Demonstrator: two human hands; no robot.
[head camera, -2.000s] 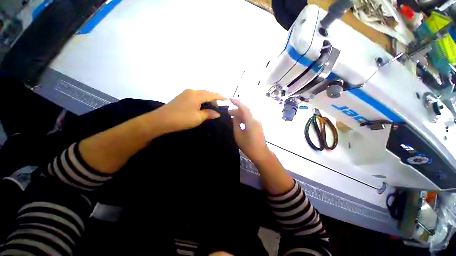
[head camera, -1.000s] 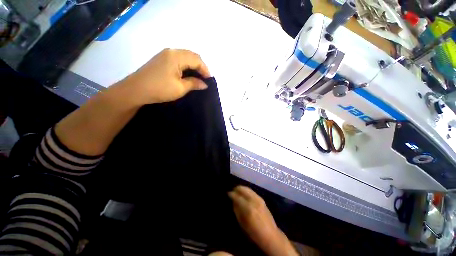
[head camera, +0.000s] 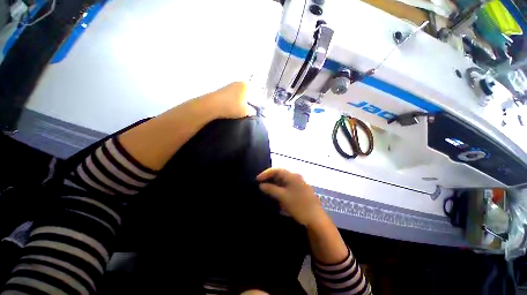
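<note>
The black garment (head camera: 202, 173) covers my lap and the table's front edge, its upper tip under the bright light at the needle area. My left hand (head camera: 231, 102) holds that tip just left of the presser foot (head camera: 258, 109); its fingers are partly washed out by glare. My right hand (head camera: 287, 193) pinches the garment's right side lower down, near the table's front edge. The white sewing machine (head camera: 370, 86) stands to the right of the cloth.
Snips with green and orange-brown loops (head camera: 352, 137) lie under the machine's arm. The control panel (head camera: 468, 151) is at the right. A ruler strip (head camera: 381, 216) runs along the table's front edge. A cluttered box (head camera: 486, 219) is at the right end.
My left hand has brought the garment's tip right and up to the needle area. My right hand has moved up along the cloth. The view has shifted closer to the machine.
</note>
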